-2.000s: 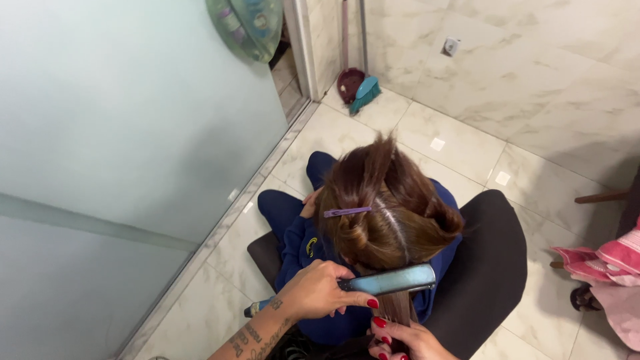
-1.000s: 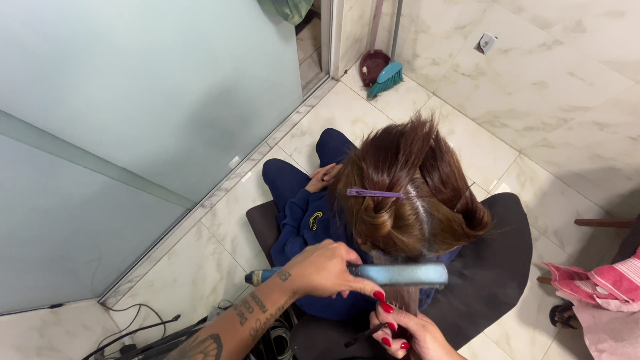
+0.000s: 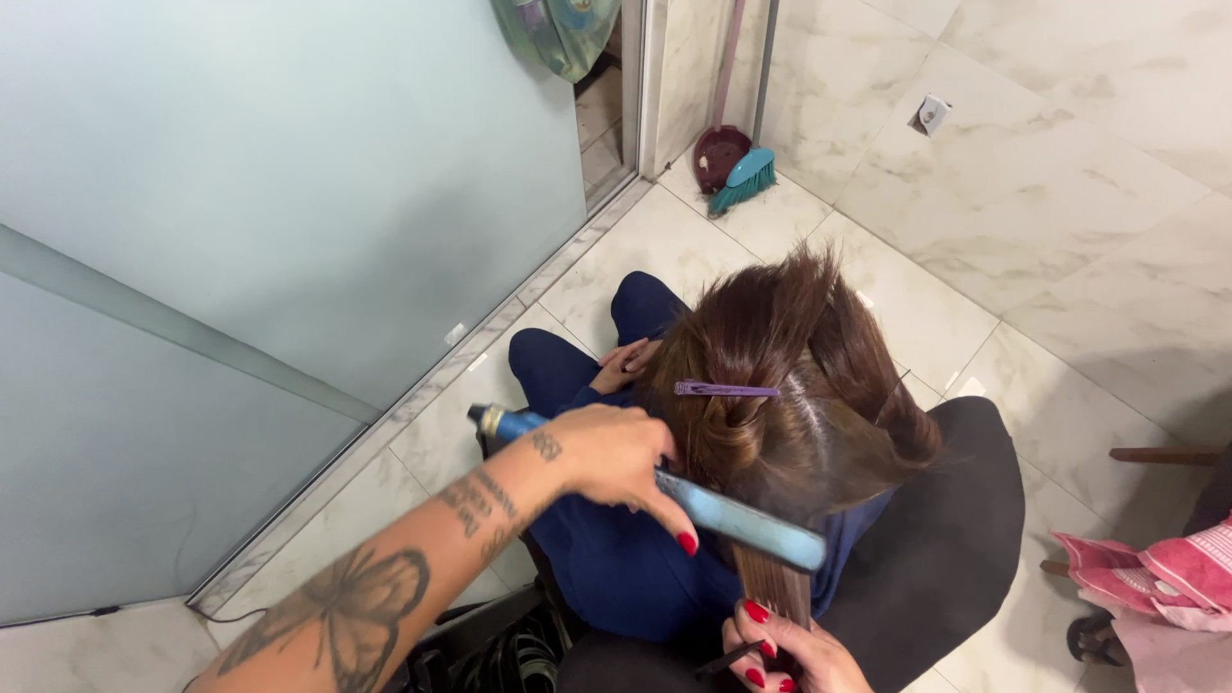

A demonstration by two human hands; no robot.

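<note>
My left hand grips a blue hair straightener whose plates lie across a lock of brown hair at the back of a seated person's head. Below the straightener, my right hand pinches the lower part of that lock and also holds a thin dark tool, perhaps a comb's tail. A purple hair clip fastens a twisted section on the left of the head. The rest of the hair is parted and gathered upward. Whether the plates are fully closed cannot be told.
The person sits on a dark chair. A frosted glass door stands at the left. A dustpan and a teal brush rest in the corner. Black cables lie below my left forearm; a pink towel hangs at the right.
The straightener, level across the hair before, now slants down to the right. My right hand still holds the lock below it. The view has shifted somewhat.
</note>
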